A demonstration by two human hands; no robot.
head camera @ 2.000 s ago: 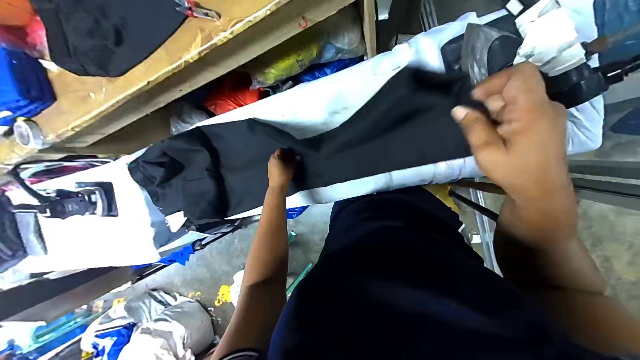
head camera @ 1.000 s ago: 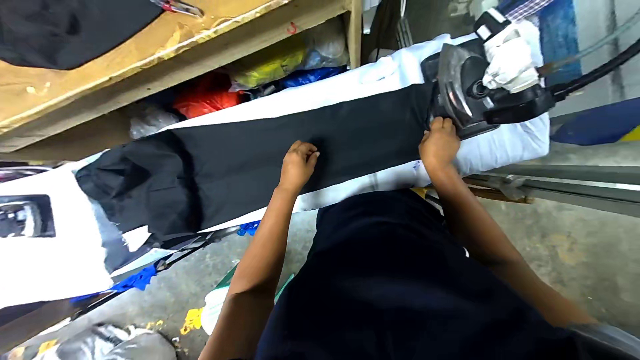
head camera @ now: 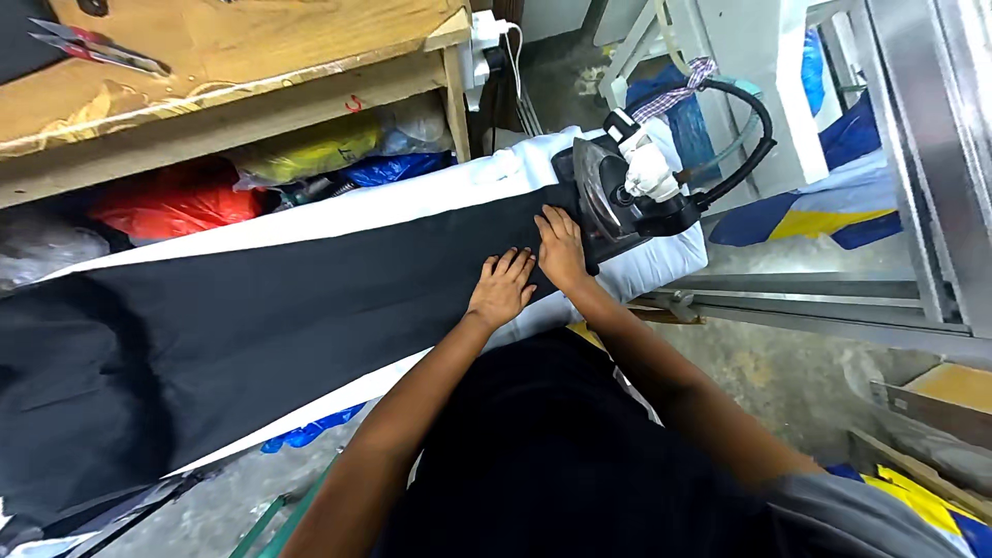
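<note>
A long piece of black cloth (head camera: 310,298) lies stretched along a white padded ironing board (head camera: 535,167). Near its right end my left hand (head camera: 502,287) rests flat on the cloth, fingers spread. Just right of it, my right hand (head camera: 561,244) presses on the same cloth, palm down. Beyond that hand a steam iron (head camera: 620,194), with white wrapping on its handle and a black hose, stands on a dark rest at the board's right end. Neither hand grips anything visible.
Thread snips (head camera: 97,50) with red handles lie on a wooden table (head camera: 256,46) at the upper left. Bags, including a red plastic one (head camera: 186,205), fill the shelf under it. A metal frame (head camera: 806,306) stands at the right.
My left hand has moved right along the cloth, close to my right hand. My right hand, raised with the cloth two seconds ago, is down on it. The view has shifted.
</note>
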